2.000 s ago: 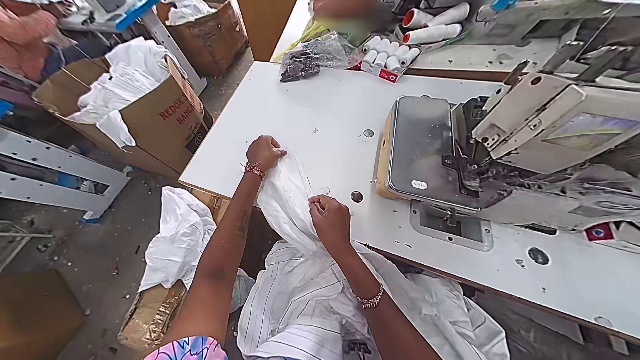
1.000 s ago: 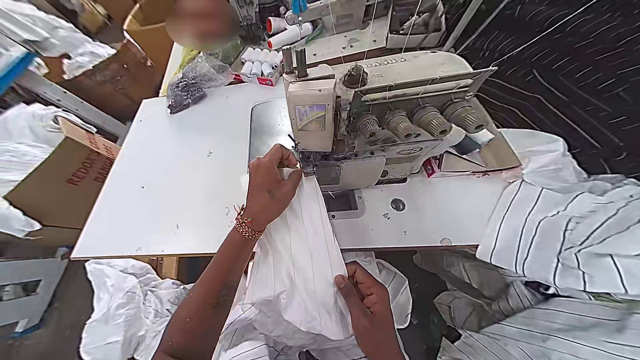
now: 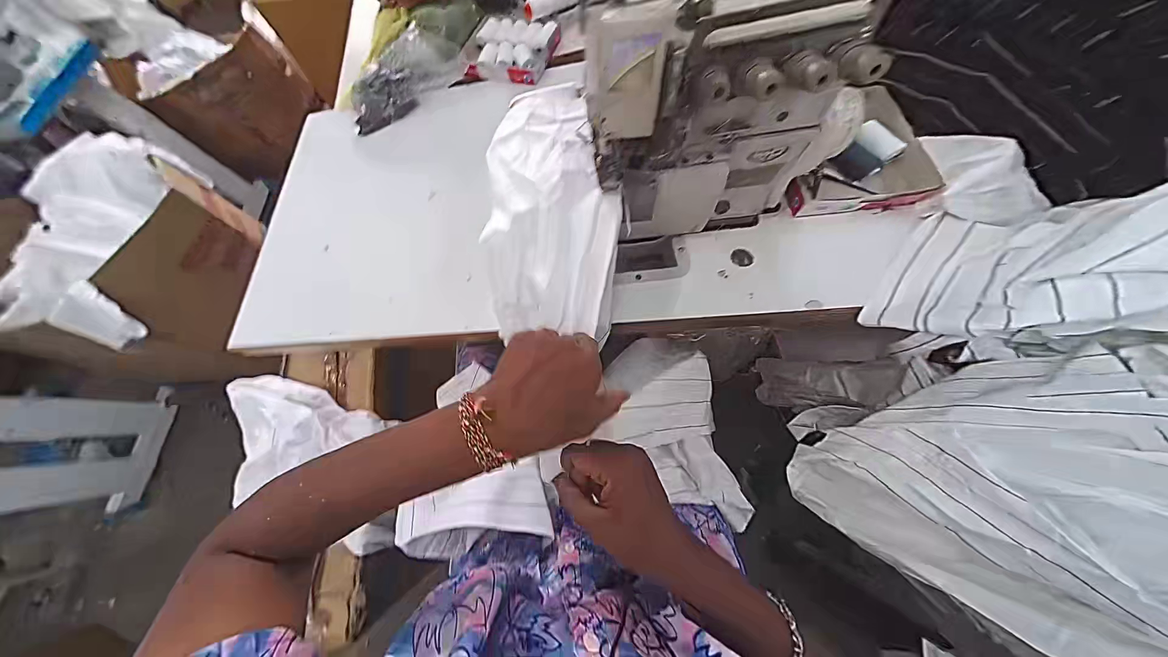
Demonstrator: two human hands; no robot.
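Note:
A white striped cloth [image 3: 552, 219] lies on the sewing table [image 3: 392, 228], its far end beside the needle area of an overlock sewing machine [image 3: 703, 155], and runs down over the front edge. My left hand [image 3: 543, 392] grips the cloth just below that edge, knuckles up. Just below and to the right, my right hand [image 3: 616, 497] is curled near the hanging part of the cloth; whether its fingers hold a bit of it is hidden. More striped cloth [image 3: 484, 511] hangs over my lap.
Striped garments [image 3: 1022, 438] are piled at the right. A box of white thread spools [image 3: 516, 46] and a plastic bag [image 3: 401, 78] lie at the table's back. Cardboard boxes [image 3: 182, 246] with white cloth stand at the left. An open carton [image 3: 876, 173] sits behind the machine's right end.
My left hand has moved from beside the machine's needle area back to the table's front edge. The cloth now lies farther up along the machine's left side. Two seconds ago both hands were left of the machine.

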